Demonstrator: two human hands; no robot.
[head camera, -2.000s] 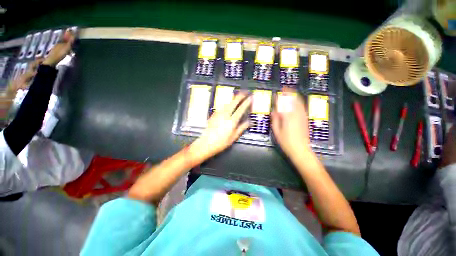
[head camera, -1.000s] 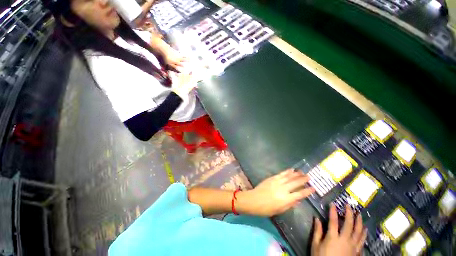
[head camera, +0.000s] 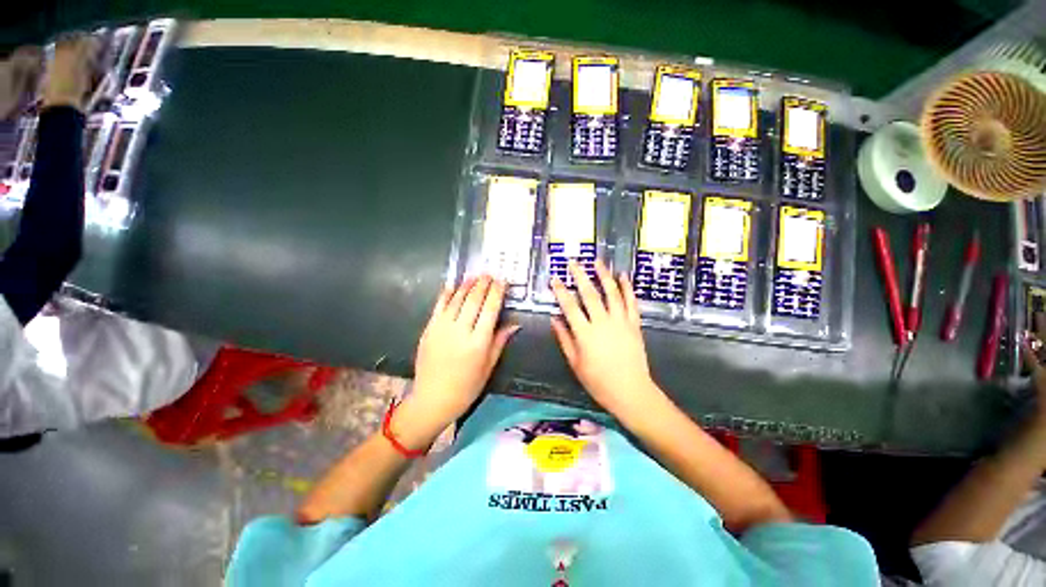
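A clear blister tray (head camera: 841, 275) lies on the dark green bench with two rows of keypad phones face up, screens lit white with yellow borders. Most have dark keys; the front-left pale-keypad phone (head camera: 508, 235) has whitish keys. My left hand (head camera: 459, 350) rests palm down with its fingertips at the tray's near edge, just below the pale-keypad phone. My right hand (head camera: 602, 335) is palm down, fingers apart, with its fingertips over the lower keys of the second front-row keypad phone (head camera: 572, 224). Neither hand holds anything.
A cream desk fan (head camera: 986, 132) stands right of the tray. Slim red sticks (head camera: 890, 287) lie beside it. Co-workers' arms (head camera: 52, 218) show at both sides. More phone trays (head camera: 126, 143) lie far left, and a red stool (head camera: 247, 396) is below. A green belt runs behind.
The view has swung from the left-hand co-worker back over the tray. Compared with the oldest frame, my right hand has moved left along the front row, and my left hand has drawn back to the tray's edge.
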